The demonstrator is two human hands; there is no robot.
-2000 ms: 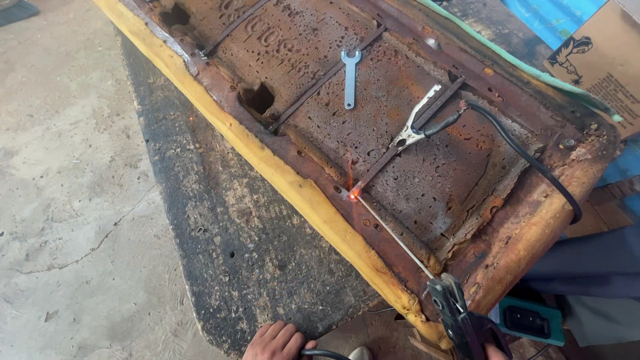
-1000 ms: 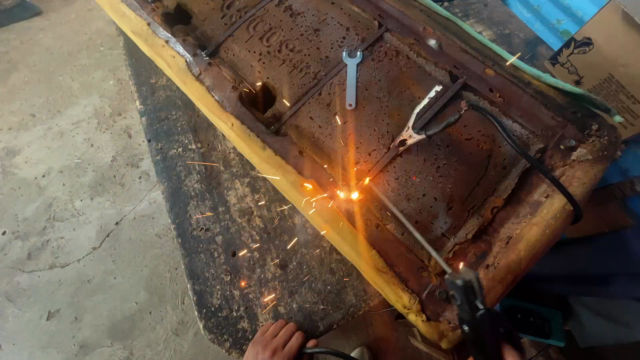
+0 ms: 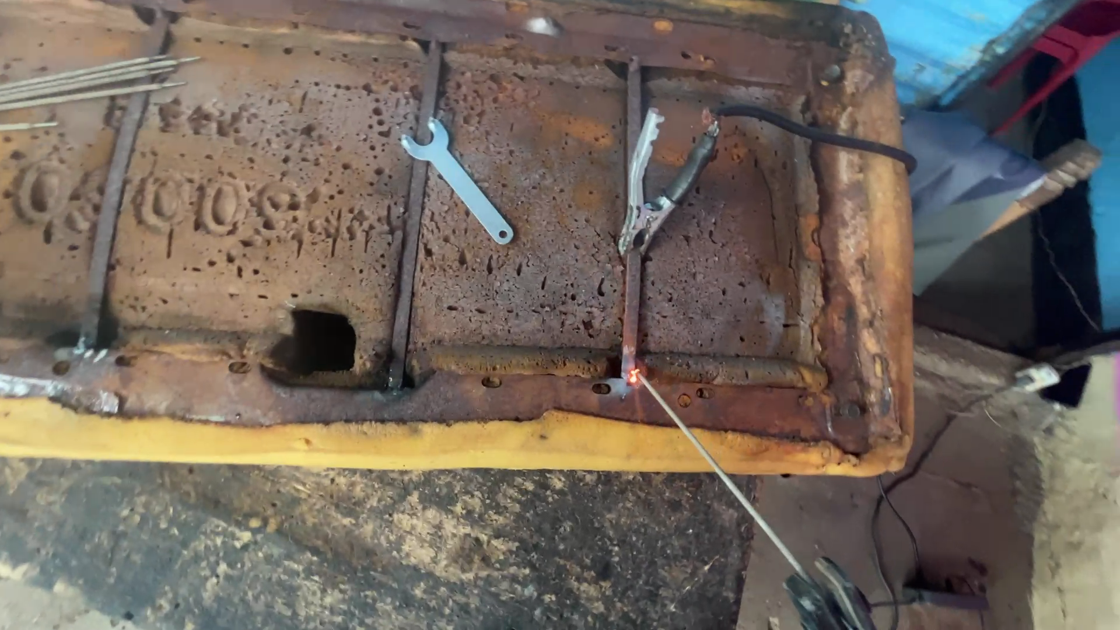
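A welding electrode holder (image 3: 829,599) enters at the bottom right, clamped on a thin welding rod (image 3: 726,477). The rod's tip glows orange where it meets the lower end of a rusty metal strip (image 3: 632,306) at the frame edge. On that strip sits a ground clamp (image 3: 646,214) with a black cable (image 3: 814,133). A flat open-end wrench (image 3: 464,184) lies across the middle strip and the brown foam. Neither of my hands shows; whatever grips the holder is below the view.
Yellow foam (image 3: 350,444) borders the rusty seat frame (image 3: 525,407). Several welding rods (image 3: 96,80) lie at upper left, and a square hole (image 3: 324,341) opens in the foam. A dark worn board (image 3: 394,542) lies underneath. Cables (image 3: 941,429) run over the floor at right.
The flying sparks have died down to a small glow at the rod's tip. The view has turned and shifted strongly, and my hand seen earlier at the bottom edge is out of it.
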